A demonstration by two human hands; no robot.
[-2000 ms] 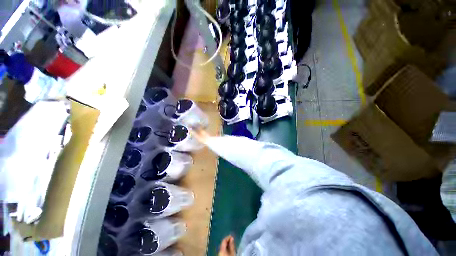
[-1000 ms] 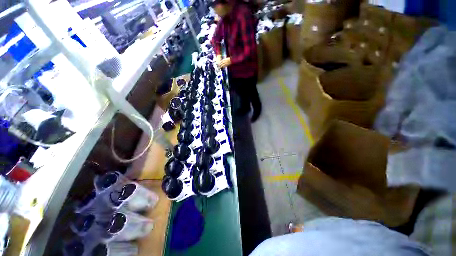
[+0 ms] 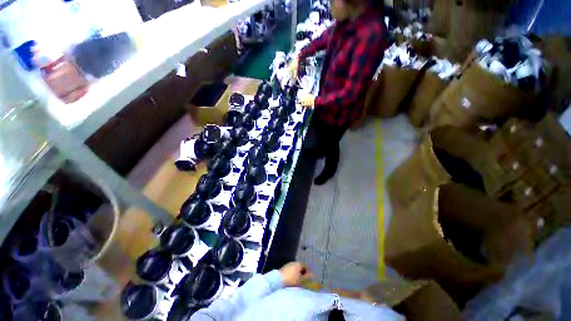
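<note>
Security cameras (image 3: 236, 221) with black ball heads and white bases stand in two long rows on the green-matted bench, running away from me. My left hand (image 3: 294, 274) is at the lower middle, just right of the near end of the rows, over the bench edge and touching no camera. Its fingers look curled, with a small dark spot at the fingertips; whether it holds anything I cannot tell. My pale sleeve and body fill the bottom edge. My right hand is not visible.
Bagged cameras (image 3: 62, 232) lie at lower left, behind a hanging pale loop (image 3: 116, 219). A small carton (image 3: 210, 113) and loose cameras (image 3: 188, 153) are left of the rows. A person in red-black checks (image 3: 354, 69) works beyond. Large cartons (image 3: 407, 219) stand right on the floor.
The view has turned and moved forward along the rows. The outstretched arm seen at first is back near my body. A hand now shows beside the near cameras; the blue-purple patch is out of view.
</note>
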